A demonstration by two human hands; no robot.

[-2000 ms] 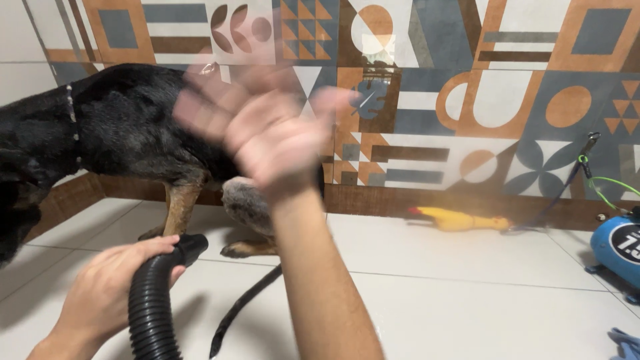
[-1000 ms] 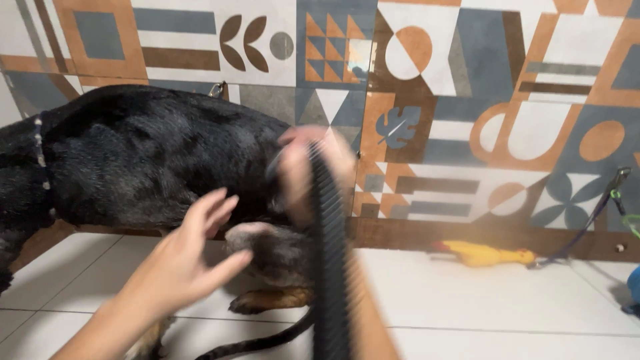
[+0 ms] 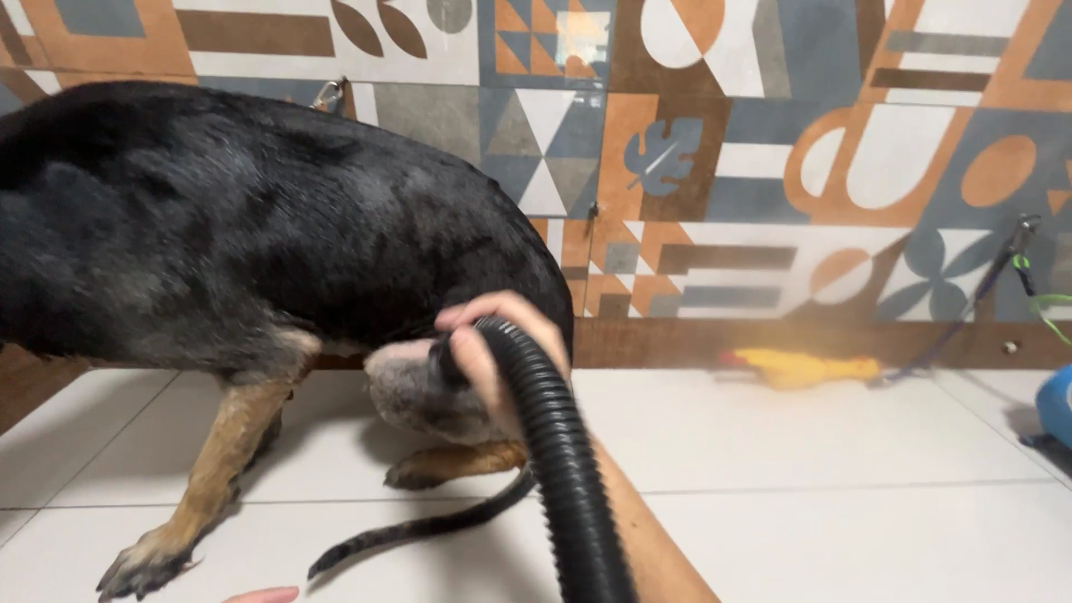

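Note:
A black and tan dog (image 3: 360, 209) stands on the white tiled floor, side-on, its head outside the view. My right hand (image 3: 511, 352) grips the end of a black corrugated hose (image 3: 561, 452), with the nozzle (image 3: 448, 360) held against or close to the dog's hind thigh (image 3: 419, 389). The tail (image 3: 427, 523) trails low over the floor, left of the hose. Of my left hand (image 3: 266, 595), only a fingertip or so shows at the bottom edge; whether it holds anything is hidden.
A yellow rubber chicken toy (image 3: 804, 368) lies by the wall's base at right. A leash (image 3: 988, 285) hangs from a metal clip (image 3: 1023, 230) there. A blue object (image 3: 1057, 406) stands at the right edge. Another metal clip (image 3: 329, 94) is on the patterned tile wall (image 3: 544, 151) behind the dog.
The hose was in my left hand two seconds ago and is now in my right. My left hand has dropped almost out of view. The dog's body now reaches further right.

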